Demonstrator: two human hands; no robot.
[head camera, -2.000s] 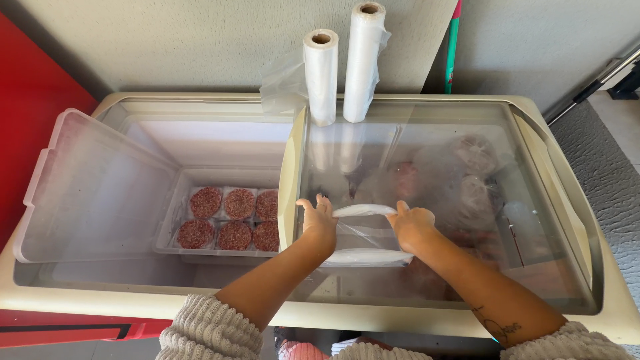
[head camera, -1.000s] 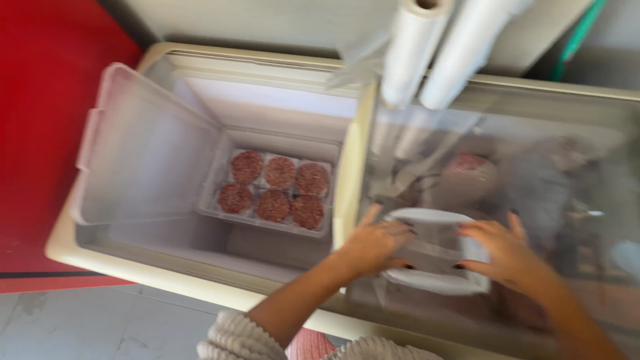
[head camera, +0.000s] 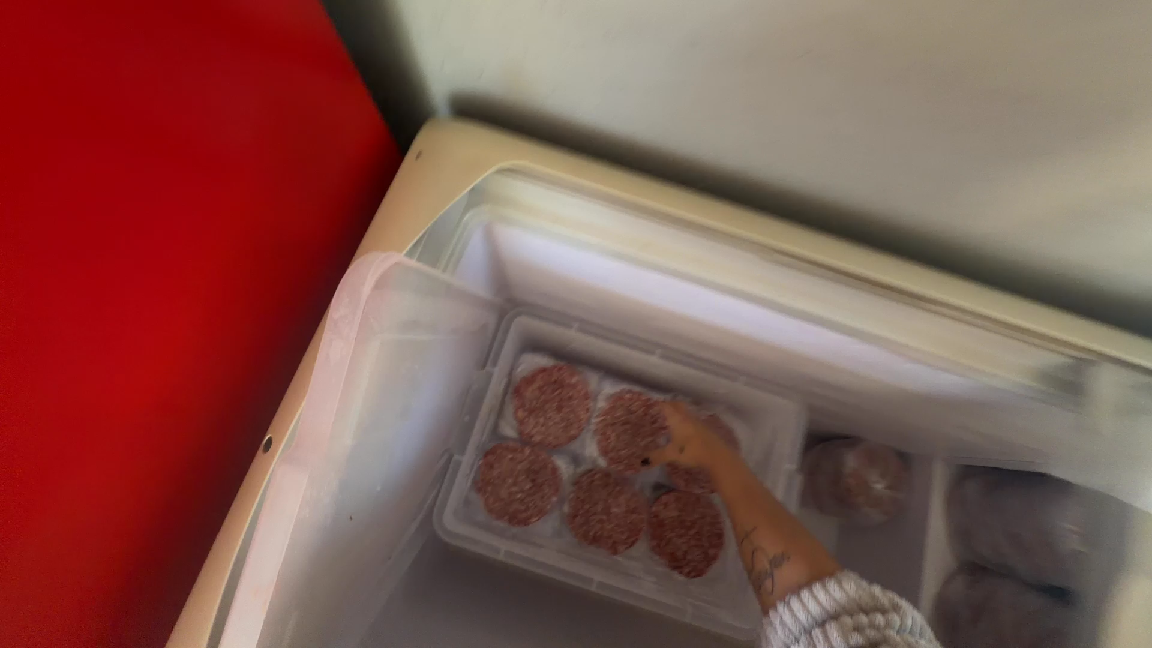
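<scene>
My right hand (head camera: 691, 439) reaches down into a clear plastic bin (head camera: 781, 450) in the chest freezer. Its fingers are at the upper row of raw ground-meat patties, between the middle patty (head camera: 630, 430) and the partly hidden right one (head camera: 723, 434). Blur and the hand itself hide whether it grips either. Several round patties lie in two rows on clear plastic sheets; one (head camera: 551, 405) is at the upper left and another (head camera: 686, 533) at the lower right. A translucent plastic lid (head camera: 310, 468) leans upright left of the bin. My left hand is out of view.
The chest freezer's cream rim (head camera: 720, 211) runs around the opening, against a pale wall (head camera: 765, 81). A red surface (head camera: 162, 225) stands at the left. Right of the bin are a bagged item (head camera: 855, 479), a white divider (head camera: 933, 531) and dark bagged items (head camera: 1017, 531).
Both hands were at the handle of the glass freezer door; my right hand is now in the bin. The door's edge no longer stands beside the bin. The view has swung left and closer.
</scene>
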